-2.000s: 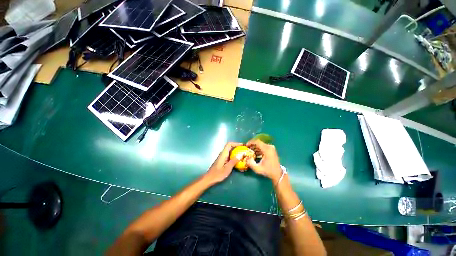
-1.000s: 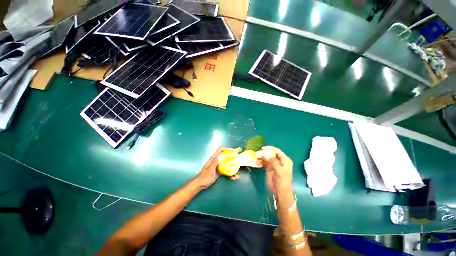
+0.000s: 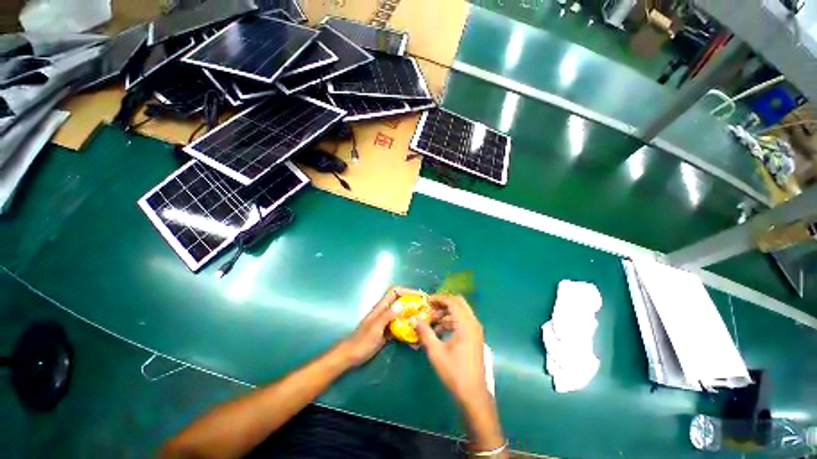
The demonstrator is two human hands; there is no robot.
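A partly peeled orange (image 3: 408, 319) is between my two hands over the front of the green bench. My left hand (image 3: 372, 330) holds it from the left side. My right hand (image 3: 454, 339) is at its right side, with thumb and fingers on the opened peel. I cannot tell whether the right fingers also hold a loose piece of peel. A blurred green leaf (image 3: 459, 285) shows just behind my right hand.
Solar panels (image 3: 264, 134) with black cables are piled on cardboard (image 3: 394, 170) at the left. One panel (image 3: 462, 146) lies on the green strip beyond. A white cloth (image 3: 573, 336), white sleeves (image 3: 685, 323) and a clear bottle (image 3: 706, 432) are at right.
The right hand has come back to the orange from holding peel out to the right. The panel on the strip has moved left, nearer the pile. The view has shifted slightly.
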